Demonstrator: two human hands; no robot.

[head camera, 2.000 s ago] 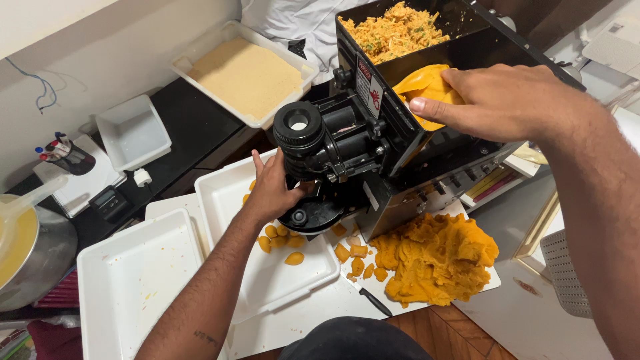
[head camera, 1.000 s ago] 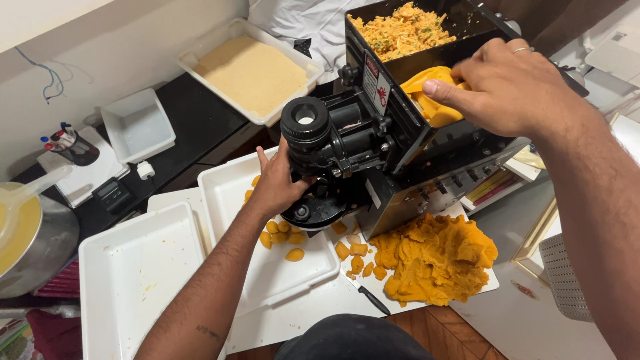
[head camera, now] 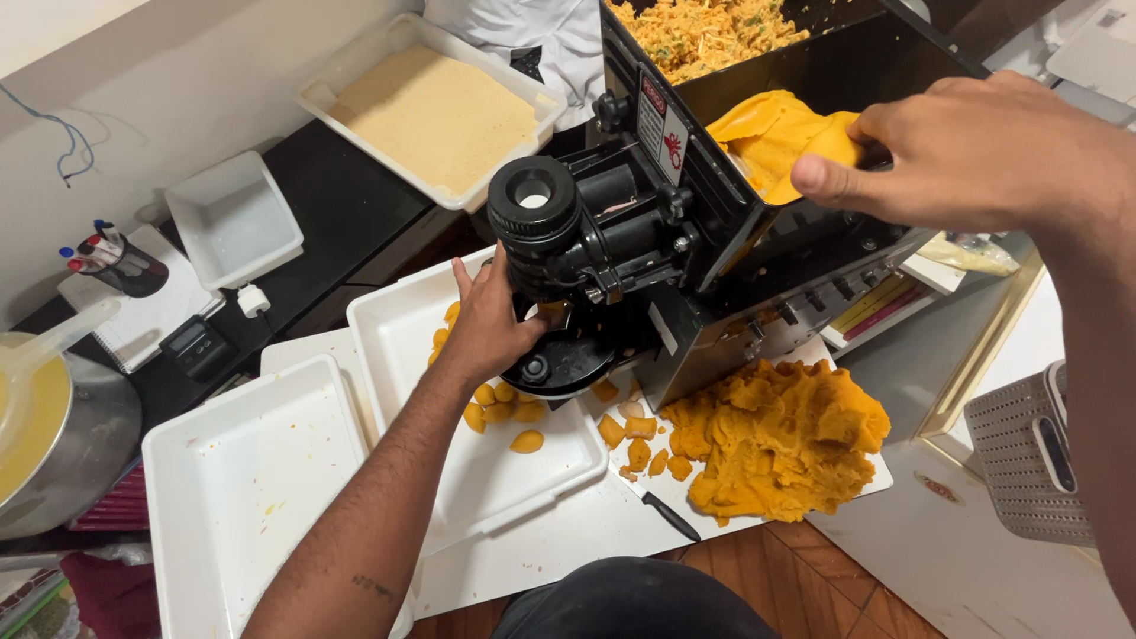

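A black food-forming machine (head camera: 612, 213) stands over a white plastic tray (head camera: 532, 493) that holds small orange dough pieces (head camera: 526, 441). My left hand (head camera: 488, 324) reaches in beneath the machine's round nozzle, with its fingers partly hidden behind it; whether it grips anything does not show. My right hand (head camera: 958, 160) rests at the hopper's near compartment, thumb and fingers at the edge of a smooth orange dough sheet (head camera: 781, 138). Shredded filling (head camera: 701, 35) lies in the far compartment. Below the machine a large mound of orange dough (head camera: 781, 439) sits on the white board, beside cut pieces (head camera: 639, 428).
A knife (head camera: 667, 515) lies near the board's front edge. Another white tray (head camera: 253, 497) is at left. Behind are a tray of fine crumbs (head camera: 439, 111), a small white bin (head camera: 235, 217), a pen holder (head camera: 124, 266) and a metal pot (head camera: 89, 444). A perforated basket (head camera: 1021, 461) stands at right.
The right hand has shifted slightly over the orange dough in the hopper, and its fingers have changed pose. The left hand remains below the nozzle.
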